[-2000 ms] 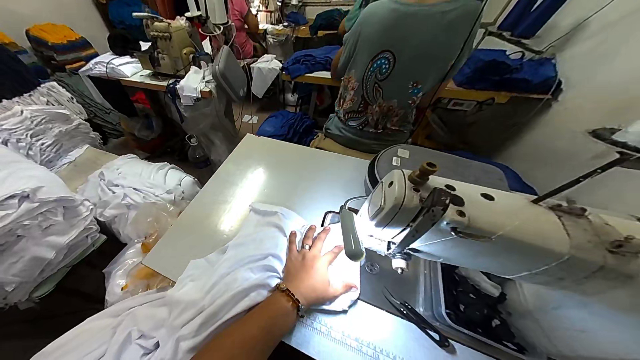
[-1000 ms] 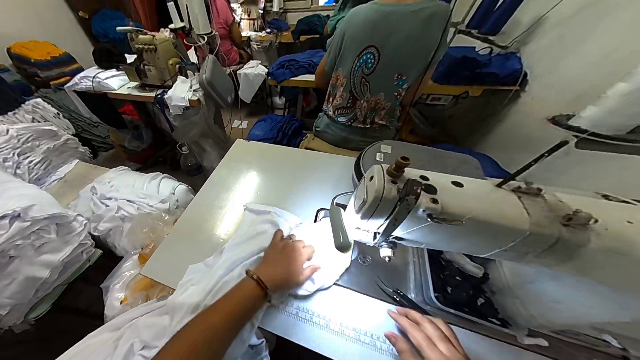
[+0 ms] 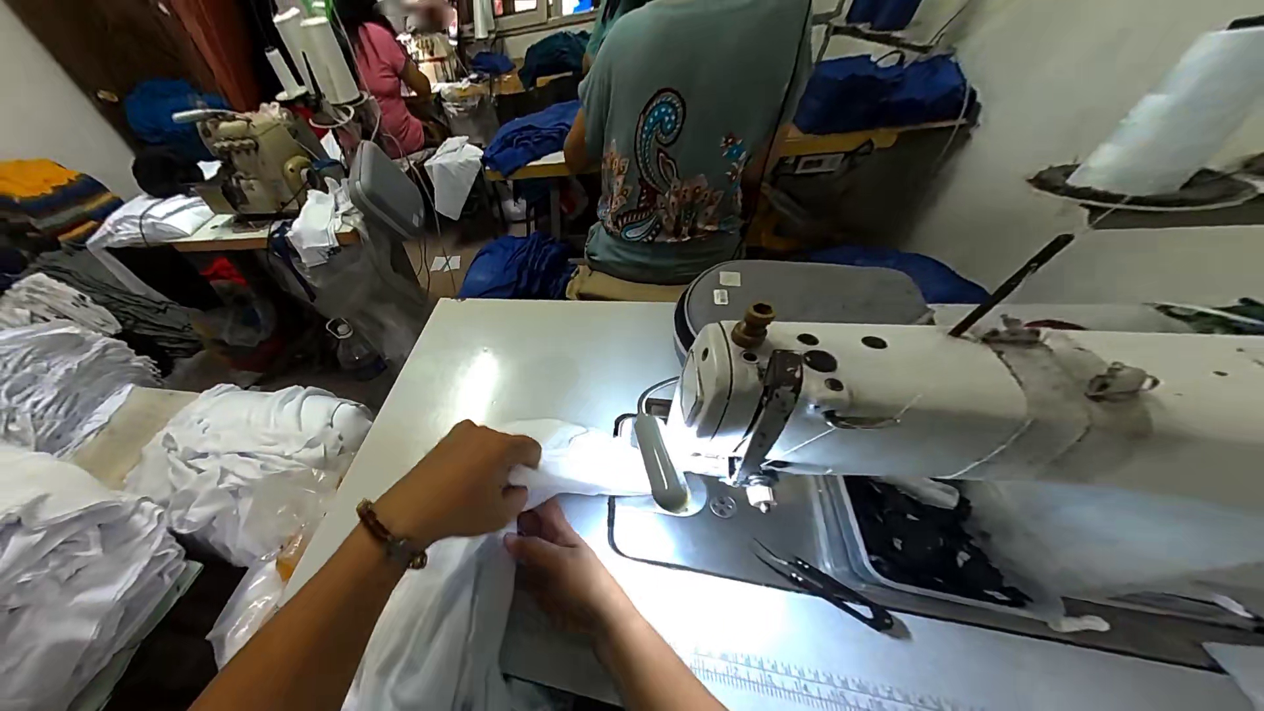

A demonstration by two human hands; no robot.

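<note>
White fabric runs from the table's front edge up to the lit needle area of a white industrial sewing machine. My left hand grips its folded edge, left of the machine's lamp. Just below and to the right, my right hand pinches the same fabric from beneath; its fingertips are partly hidden. Where the fabric meets the presser foot is hidden behind the lamp. Black thread snips lie on the table to the right of my hands.
A ruler scale marks the table's front. A plastic tray of dark scraps sits under the machine arm. White garment piles stand at the left. A co-worker in a grey-green shirt sits beyond the table, near another sewing machine.
My right hand has come from the table's right front to the fabric beside my left hand. My left hand, spread flat on the fabric two seconds ago, is now closed on its edge.
</note>
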